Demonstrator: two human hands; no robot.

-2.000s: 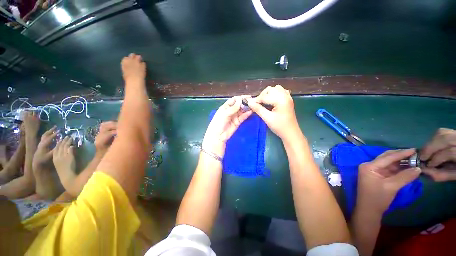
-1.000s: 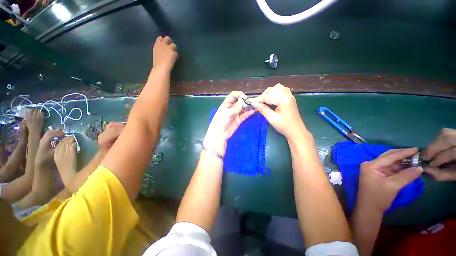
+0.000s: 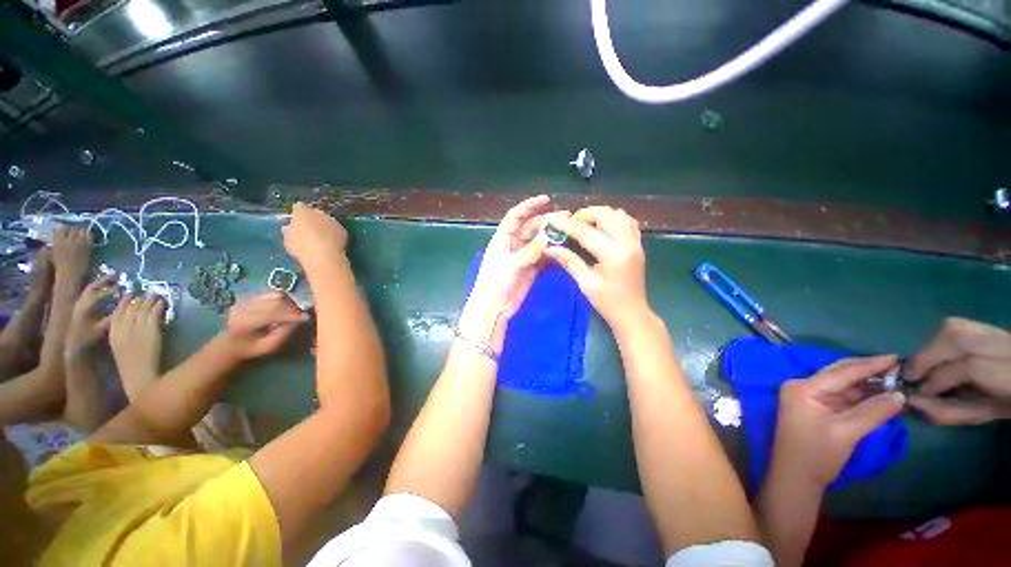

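My left hand (image 3: 509,257) and my right hand (image 3: 604,257) meet in front of me, above the blue cloth and near the brown strip. Between their fingertips they hold a small electronic module (image 3: 555,234), dark with a light rim. The fingers cover much of it. The blue cloth (image 3: 543,338) lies folded flat on the green bench ledge, partly under my hands and left wrist.
A module (image 3: 583,163) and a green board (image 3: 711,119) sit on the belt under a hanging white hose (image 3: 665,94). Blue-handled cutters (image 3: 734,295) and a bunched cloth (image 3: 743,382) lie right, by a red-shirted worker's hands. Left, a yellow-shirted worker's arms reach near loose boards (image 3: 214,281).
The view has tilted slightly. The module in my fingers now shows a rounder face. Belt parts have shifted left. The yellow-shirted worker's arm has drawn back from the belt to the ledge.
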